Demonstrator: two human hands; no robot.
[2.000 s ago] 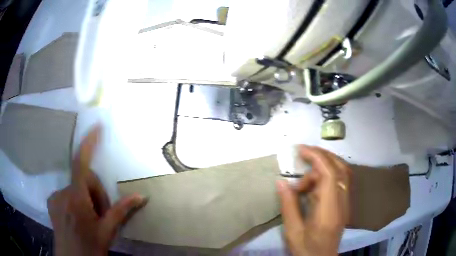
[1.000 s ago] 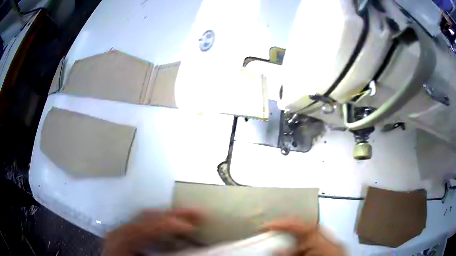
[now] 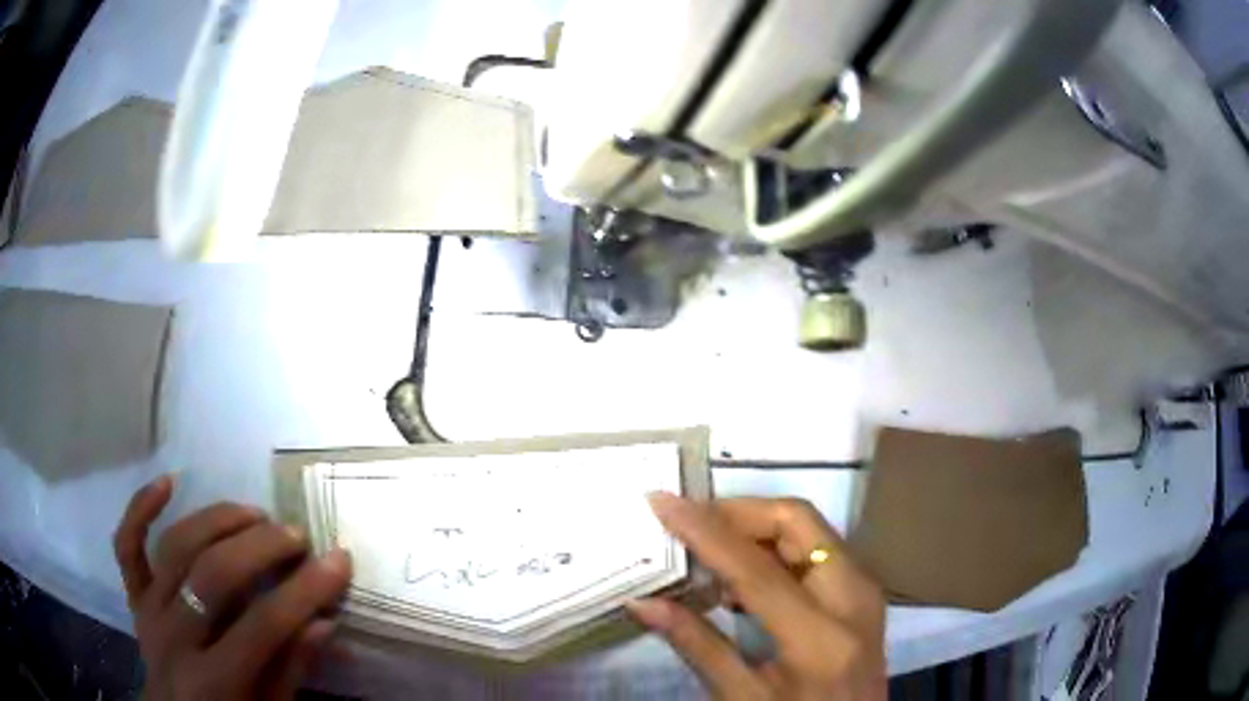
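Note:
A white pointed template [image 3: 480, 541] with pen lines and handwriting lies on a slightly larger grey-beige cloth piece [image 3: 696, 473] at the table's front edge. The cloth shows as a border around it, with the point towards me. My left hand [image 3: 240, 589] holds the left end of template and cloth, thumb on top. My right hand [image 3: 767, 589], with a ring, holds the right end the same way. Both sit in front of the presser foot [image 3: 592, 295], apart from it.
A brown stack of cut pieces [image 3: 975, 518] lies to the right. Sewn flaps [image 3: 411, 158] lie behind and left of the needle. A single flap piece [image 3: 85, 377] lies at left. The machine head [image 3: 658, 82] and tension dial [image 3: 831, 321] stand above the bed.
The template, before tilted and blurred low between the hands, now lies flat on the cloth. The hands have moved apart to its two ends. The view has shifted.

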